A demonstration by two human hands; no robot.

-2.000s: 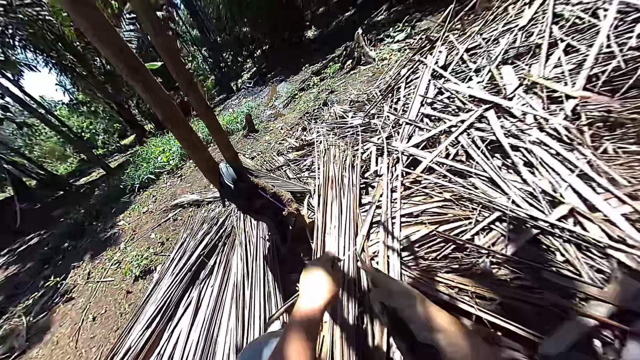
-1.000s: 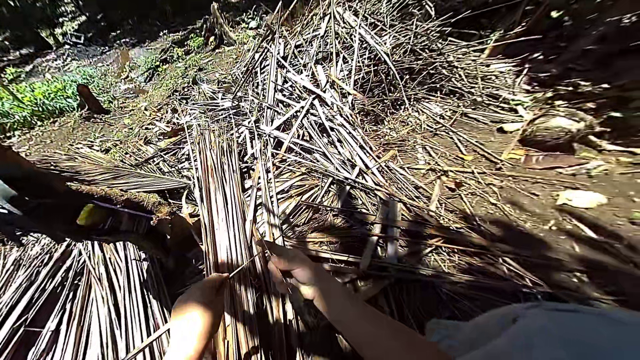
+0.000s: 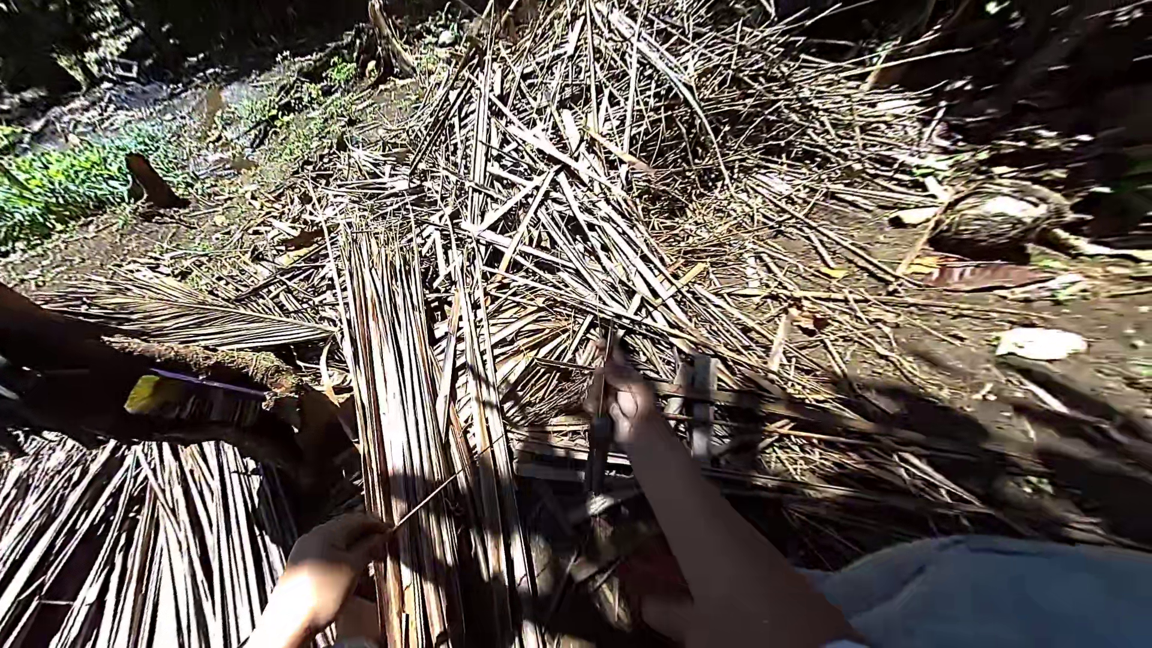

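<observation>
My left hand [image 3: 328, 562], low and left of centre, pinches the end of a thin leaf rib [image 3: 427, 504] that slants up across a long bundle of dry palm leaflets [image 3: 382, 360]. To the right, my right hand [image 3: 625, 400] is closed around a dark, narrow thing, perhaps a knife; shadow hides its details. Behind that hand lie loose dry leaf strips [image 3: 585, 234]. Another spread of dry leaflets [image 3: 144, 531] fills the lower left.
A dark trunk [image 3: 54, 360] with a purple and yellow packet [image 3: 193, 396] crosses the left side. A dry palm frond [image 3: 189, 310] lies behind it. A large heap of thin sticks [image 3: 684, 99] stands at the back. A coconut husk [image 3: 994, 216] and pale piece [image 3: 1041, 343] lie right.
My right hand has moved away from my left hand, up and to the right. The left still pinches the thin rib over the bundle. The view has swung right since the earliest frame.
</observation>
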